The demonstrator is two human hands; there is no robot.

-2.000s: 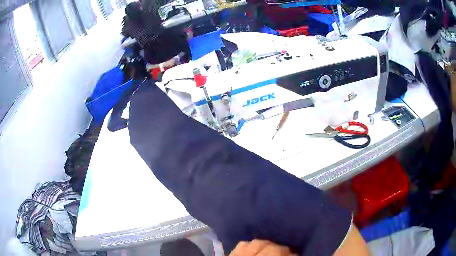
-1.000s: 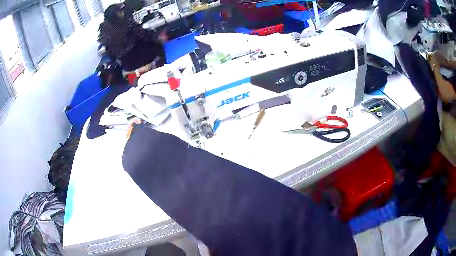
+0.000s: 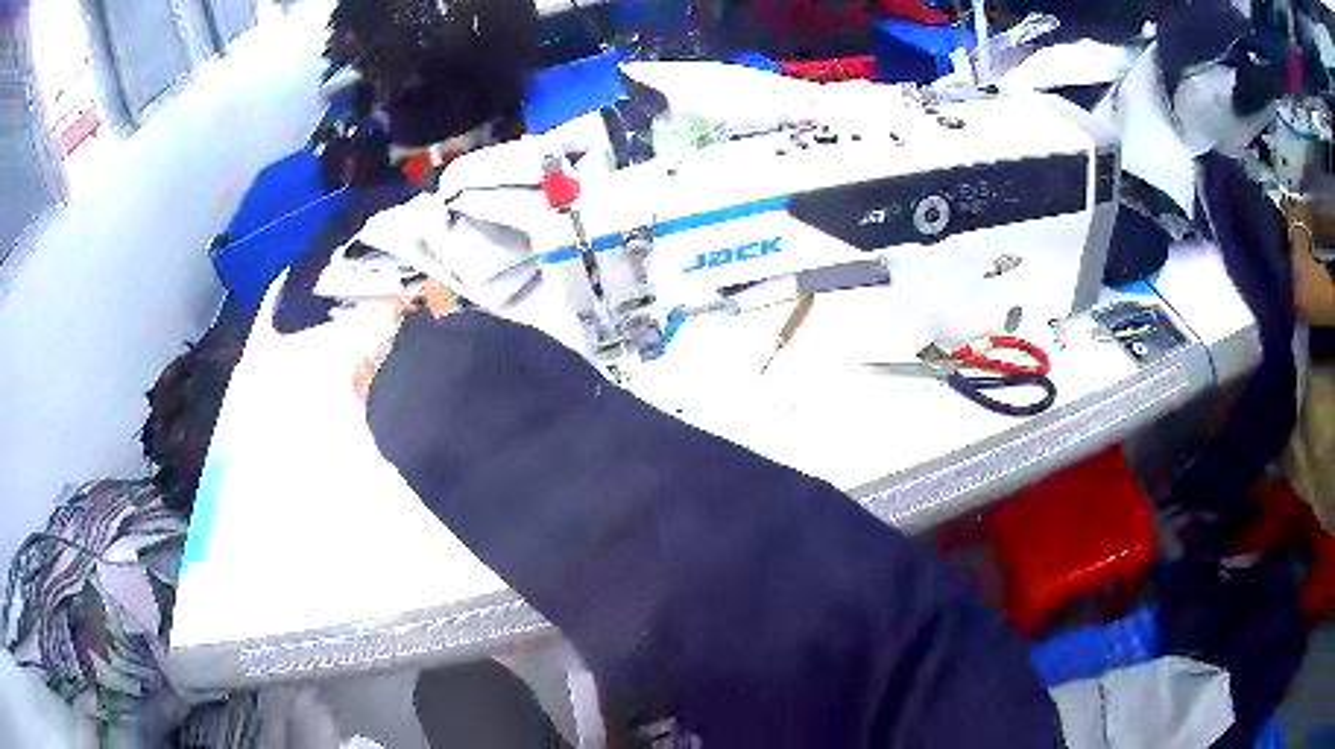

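Note:
A long navy garment panel, tube-like [image 3: 630, 498], runs from the lower right, over the table edge, to left of the needle area. Skin of my right hand [image 3: 398, 334] shows at its far upper-left end, beside folded pale-grey cut pieces with dark edges [image 3: 476, 234]. The panel seems to cover the arm, and most of the hand is hidden. Whether the fingers grip anything cannot be told. My left hand is not in view. The white JACK sewing machine [image 3: 820, 220] stands behind, its needle area [image 3: 622, 329] near the panel's upper edge.
Red-and-black scissors [image 3: 1003, 373] and a thin brownish tool [image 3: 791, 325] lie on the white table [image 3: 322, 542]. A red plastic stool [image 3: 1076, 534] is below at right. A striped fabric pile [image 3: 88, 571] is at lower left. A person [image 3: 425, 73] is behind the machine.
Two seconds ago a hand showed at the bottom edge; it is gone. Fingers have appeared at the panel's far end, and more skin shows there than one second ago. Grey pieces now lie beside it.

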